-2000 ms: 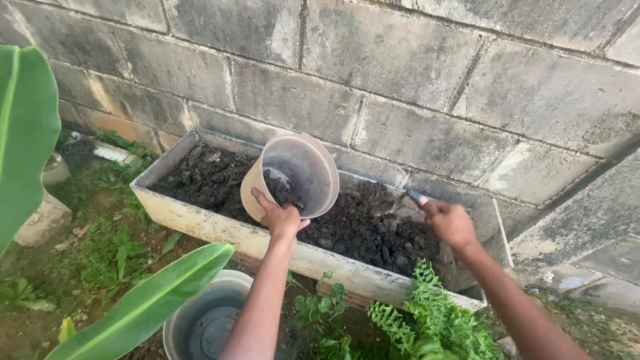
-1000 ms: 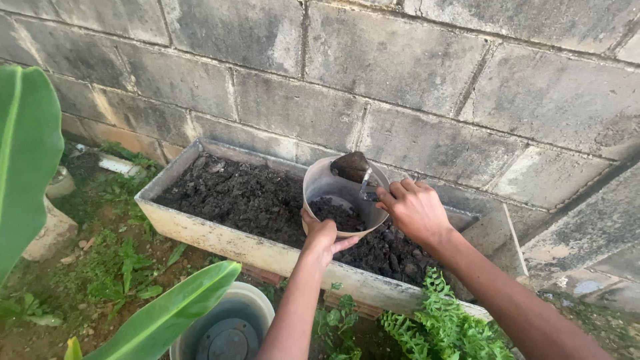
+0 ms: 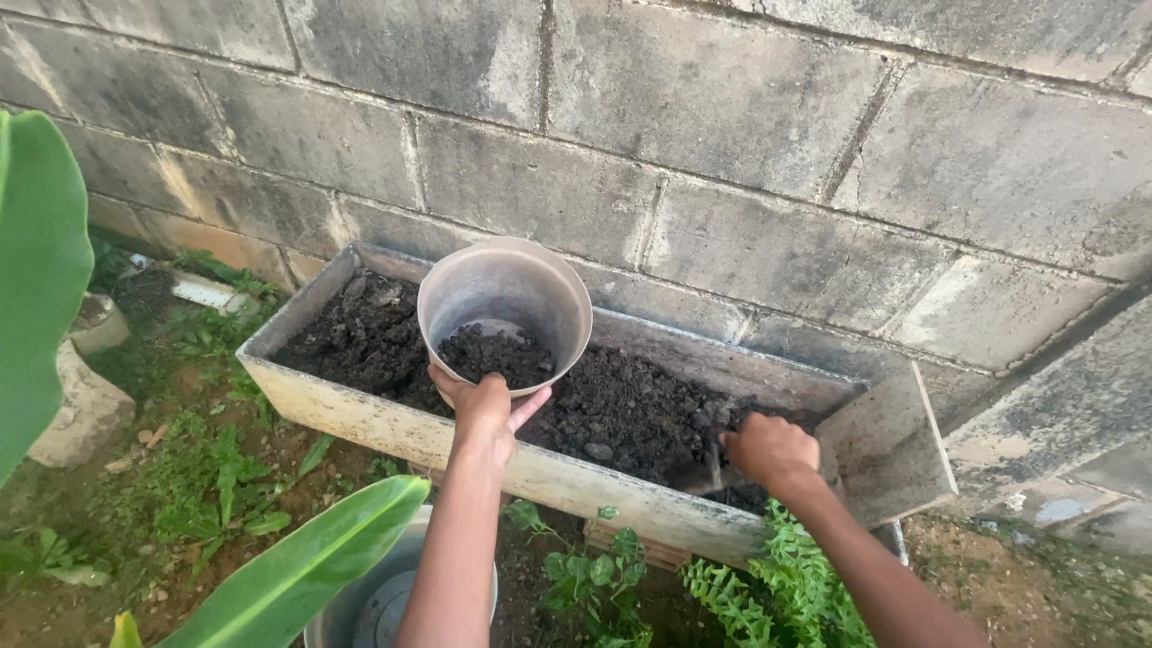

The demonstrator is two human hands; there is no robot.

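My left hand (image 3: 486, 409) grips the near rim and side of a round beige plastic pot (image 3: 567, 315), tilted so its inside shows some dark soil (image 3: 498, 354) at the bottom. The pot is over a long rectangular planter trough (image 3: 387, 430) filled with dark, clumpy soil (image 3: 621, 405). Near the trough's right end my right hand (image 3: 772, 450) is closed around the handle of a hand trowel (image 3: 702, 477). Its blade is low in the soil and partly hidden.
A concrete block wall (image 3: 540, 171) rises behind the trough. A loose flat board (image 3: 886, 445) leans at its right end. In front are a larger grey pot (image 3: 387, 594), a fern (image 3: 783, 576) and a leafy plant (image 3: 598, 571). Broad green leaves (image 3: 306, 558) hang at left.
The trowel in my right hand was over the pot a second ago and is now down in the trough soil at right. My left hand has moved the pot to the left.
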